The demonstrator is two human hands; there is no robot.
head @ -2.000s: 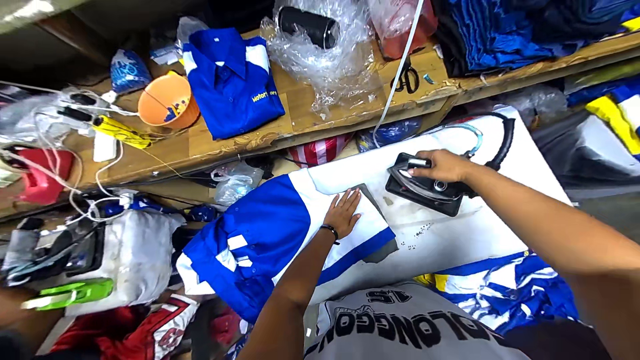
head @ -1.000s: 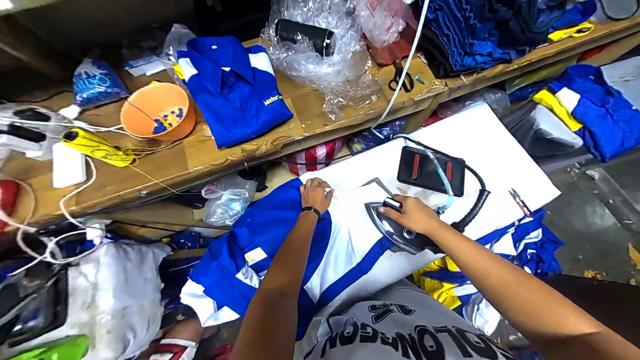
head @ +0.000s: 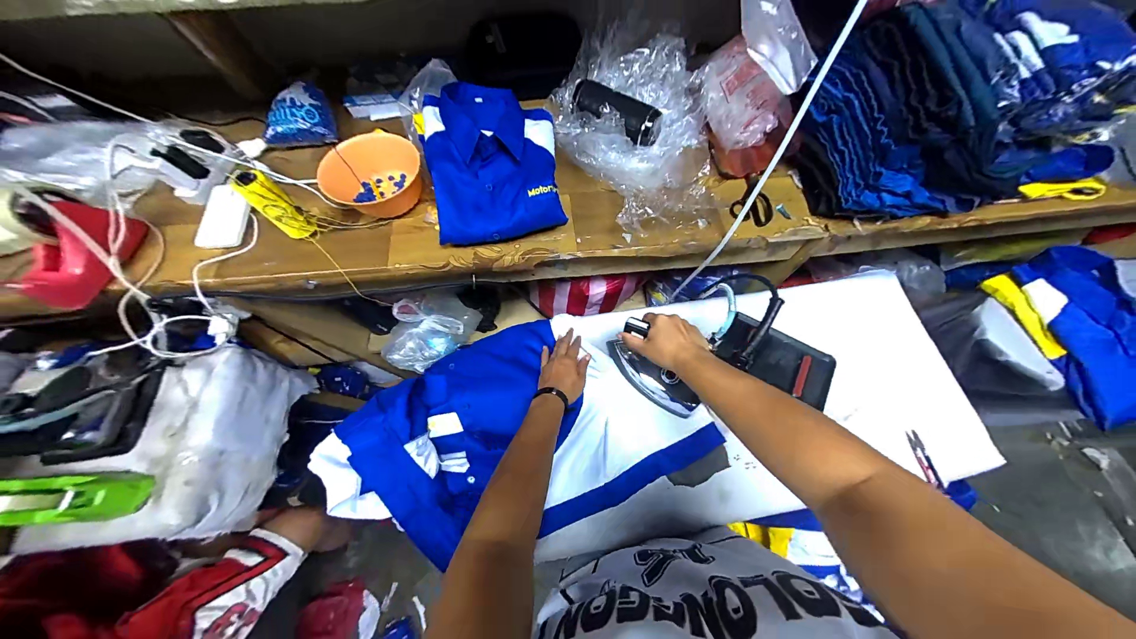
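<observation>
A blue and white shirt [head: 497,399] is spread over the left part of a white ironing board [head: 896,355] and hangs past its edge. Flat on the white panel, beside the blue cloth, rests my left hand [head: 564,368], fingers spread, a dark bracelet at the wrist. My right hand [head: 670,342] grips the handle of a steam iron [head: 652,377], whose plate is on or just over the right part of the white cloth; I cannot tell which. Just right of the iron lies a black iron rest [head: 785,359], partly behind my right forearm. A dark grey piece [head: 699,468] shows under the shirt's blue hem.
On the wooden shelf [head: 355,266] ahead are a folded blue shirt [head: 488,169], an orange bowl [head: 371,173], scissors [head: 752,206], plastic wrap and stacked dark garments [head: 896,115]. Thread snips [head: 925,460] lie at the board's right edge. A white cable [head: 781,151] hangs down to the board. Another person's arm [head: 302,528] shows lower left.
My right hand has brought the iron from the black rest onto the white cloth and since shifted it up, close beside the rest. My left hand has moved from the cloth's upper edge down onto the panel.
</observation>
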